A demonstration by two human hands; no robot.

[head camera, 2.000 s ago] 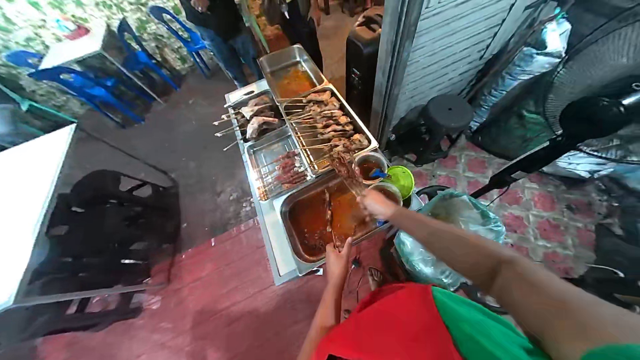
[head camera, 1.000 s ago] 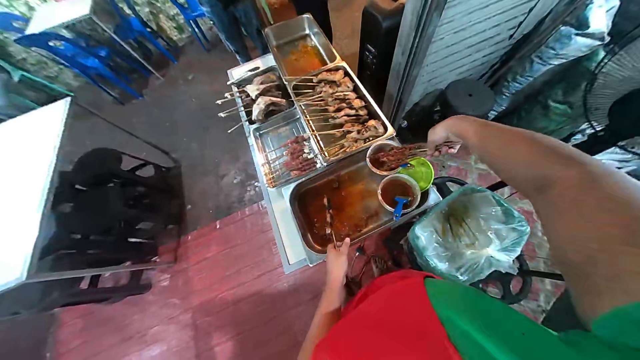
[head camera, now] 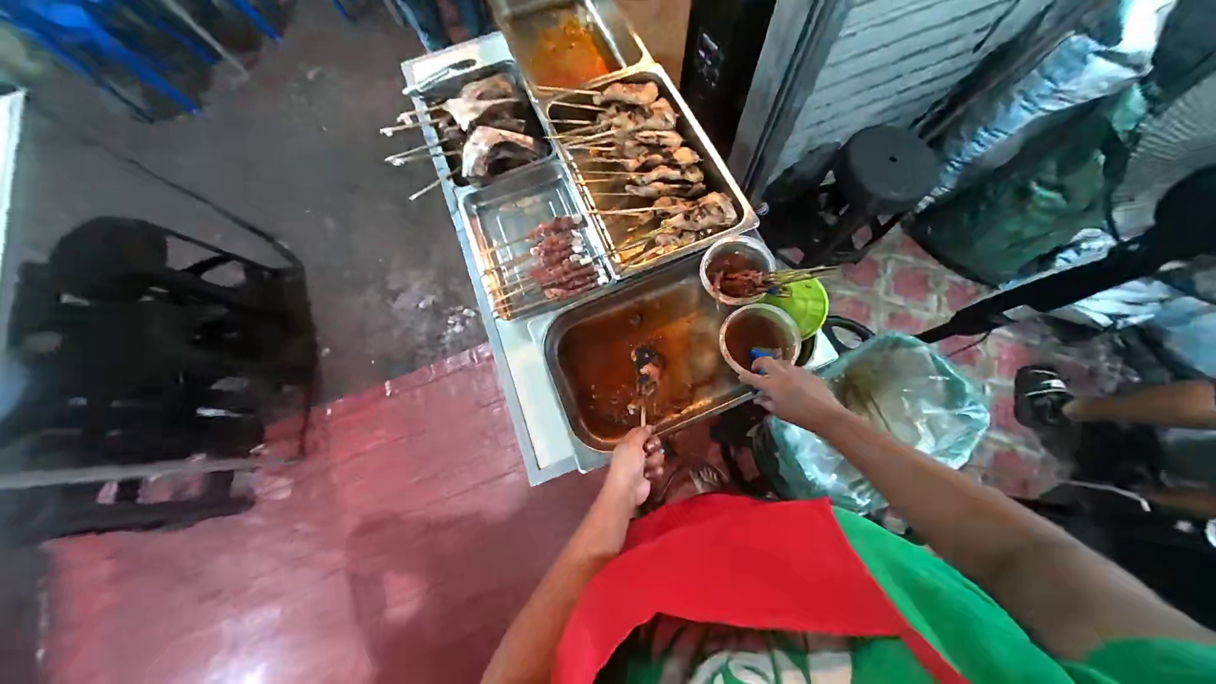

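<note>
My left hand point(head camera: 638, 464) grips the stick of a meat skewer point(head camera: 647, 370), whose meat lies over the reddish-brown sauce in a deep steel pan point(head camera: 608, 334). At the pan's right side, my right hand point(head camera: 787, 389) is closed on a blue utensil point(head camera: 763, 354) in a round tub of dark sauce point(head camera: 750, 334). Just behind that tub, a second tub point(head camera: 712, 249) holds several meat skewers point(head camera: 743, 282), their sticks pointing right. A green bowl point(head camera: 807, 306) sits beside both tubs, partly hidden by them.
Steel trays with grilled chicken skewers point(head camera: 665, 161), small red meat skewers point(head camera: 560, 256) and larger skewered pieces point(head camera: 489, 133) stand behind the pan. A plastic-lined bin point(head camera: 917, 399) is at my right, near a black stool point(head camera: 883, 166). Another person's leg point(head camera: 1140, 407) shows at far right.
My right hand let go of the bundle of skewers, which rests in the rear tub, and moved to the blue utensil in the nearer tub. My left hand still holds its skewer over the pan.
</note>
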